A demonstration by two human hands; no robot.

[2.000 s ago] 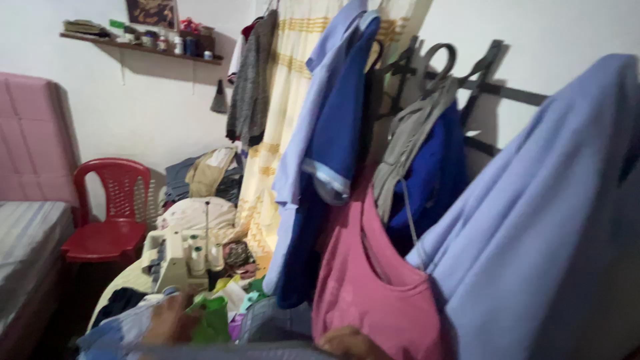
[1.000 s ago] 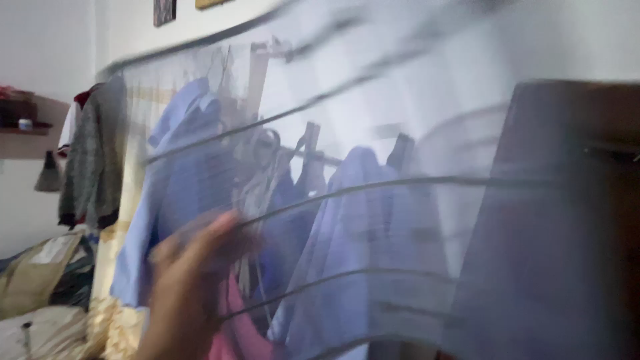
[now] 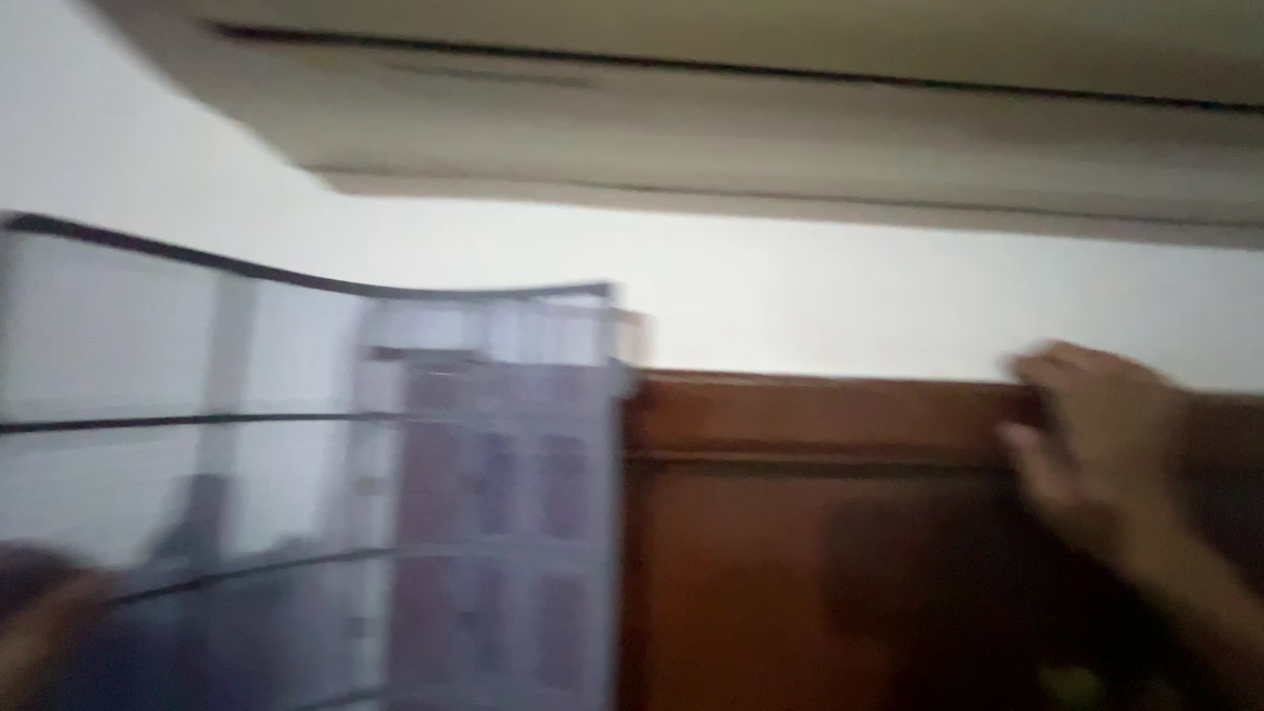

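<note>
A sheer, see-through panel with dark bands (image 3: 296, 494) fills the left half of the head view, blurred. At the lower left edge, my left hand (image 3: 49, 617) is partly out of frame against the panel; whether its fingers grip it is too blurred to tell. On the right, my right hand (image 3: 1096, 444) is raised at the top edge of a dark brown wooden door or cabinet (image 3: 750, 553), its thumb apart from the curled fingers. Nothing shows between them, but the fingertips are blurred.
Pale ceiling boards (image 3: 691, 128) with dark seams run overhead. Below them is a white wall (image 3: 790, 296). Behind the sheer panel, a panelled door-like surface (image 3: 494, 533) shows through.
The view has swung up and to the right, away from the hanging clothes. The sheer panel now stands at the left, and my right hand appears at the top of the wooden furniture or door.
</note>
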